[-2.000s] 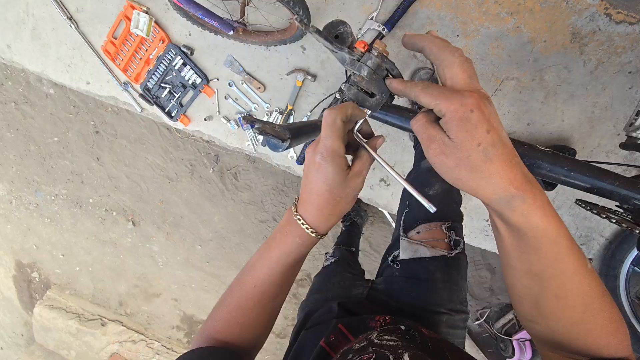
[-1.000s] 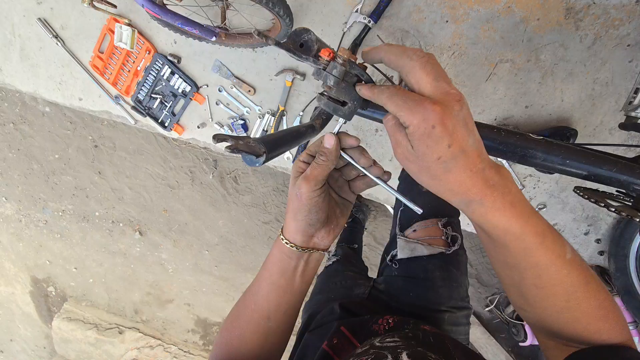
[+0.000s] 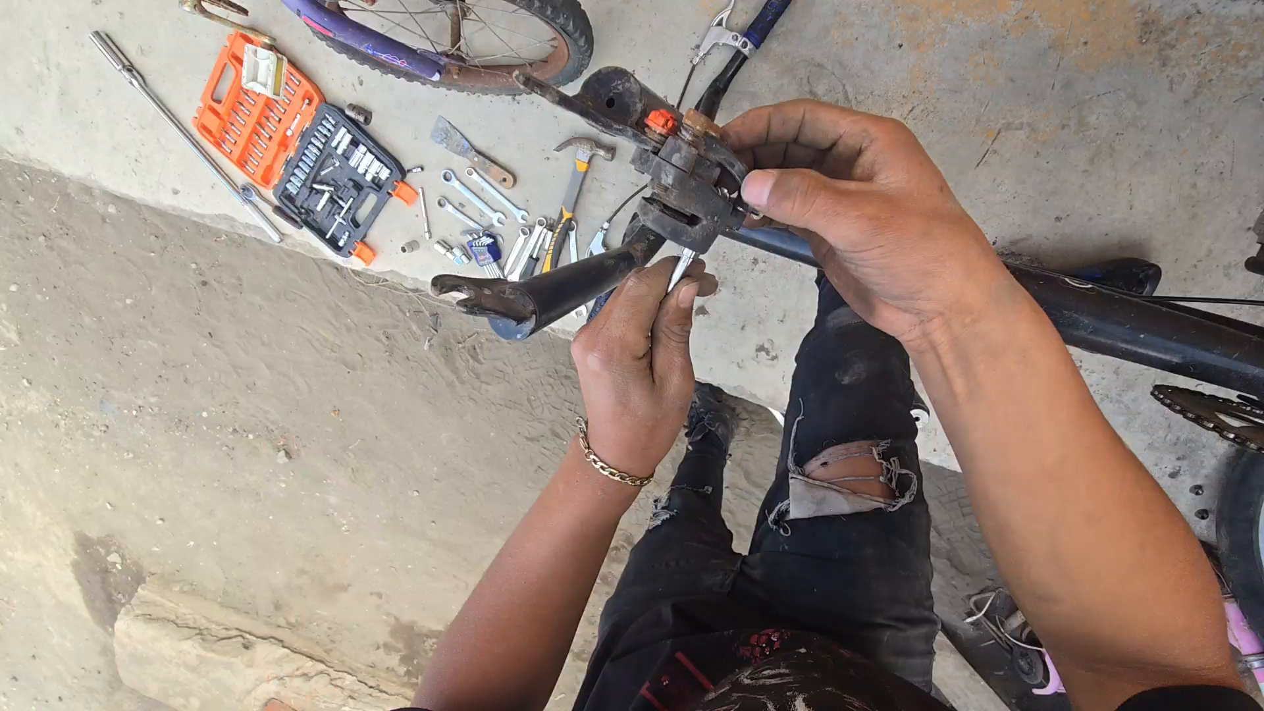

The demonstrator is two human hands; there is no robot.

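Note:
A black bicycle fork (image 3: 578,286) and frame (image 3: 1136,321) stretch across the upper middle, joined at a dark clamp-like metal part (image 3: 688,212) with a slot and an orange piece on top. My left hand (image 3: 642,346) pinches a shiny metal tool (image 3: 683,265) just below that part; the tool's upper end meets its underside, and most of its length is hidden by my fingers. My right hand (image 3: 859,207) grips the part's right side between thumb and fingers, the fingertips partly hidden behind it.
On the concrete at the upper left lie an open orange socket set (image 3: 262,118), a long breaker bar (image 3: 183,133), a putty knife (image 3: 474,153), a claw hammer (image 3: 571,202) and several wrenches (image 3: 474,197). A bicycle wheel (image 3: 573,44) is above them. A chainring (image 3: 1210,415) is at right.
The long tool shaft that pointed down to the right from my left hand no longer shows. My right thumb has closed in against the clamp-like part.

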